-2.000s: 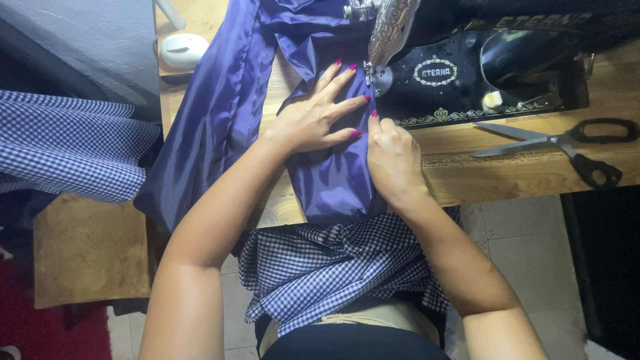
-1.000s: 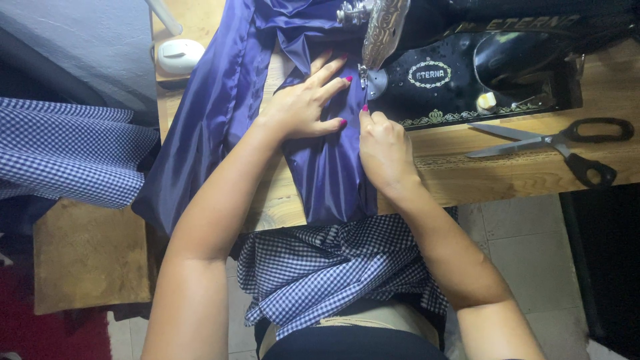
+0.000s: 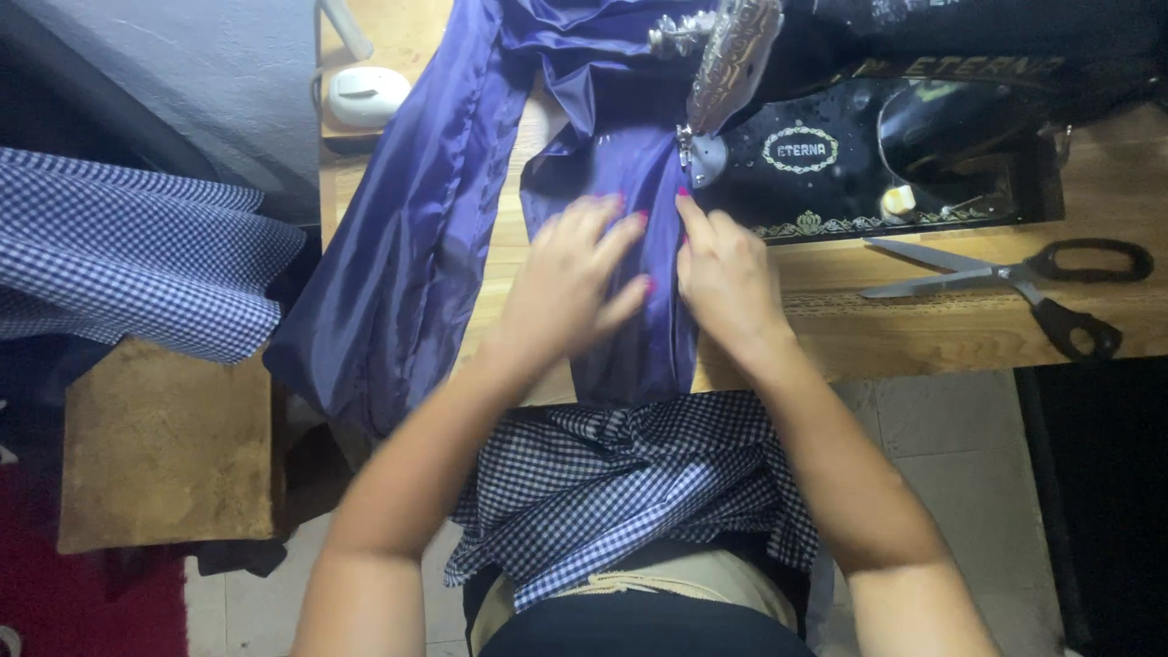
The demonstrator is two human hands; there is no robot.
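Purple satin fabric (image 3: 630,347) runs under the presser foot (image 3: 684,146) of a black Eterna sewing machine (image 3: 757,196). My left hand (image 3: 584,265), slightly blurred, is over the fabric left of the foot with its fingers apart; whether it touches the cloth is unclear. My right hand (image 3: 725,265) is just below the foot, its index fingertip at the fabric's right edge and the other fingers curled. Whether it pinches the cloth cannot be told. More of the purple fabric hangs over the table's left side.
Open black-handled scissors (image 3: 1013,274) lie on the wooden table (image 3: 821,338) at right. A white computer mouse (image 3: 368,96) is at upper left. Blue checkered cloth (image 3: 137,255) hangs above a wooden stool (image 3: 173,447). Another checkered cloth (image 3: 620,484) covers my lap.
My left hand has come back from beside the presser foot toward me, off the upper part of the fabric. My right hand stays near the fabric's edge, just below the foot.
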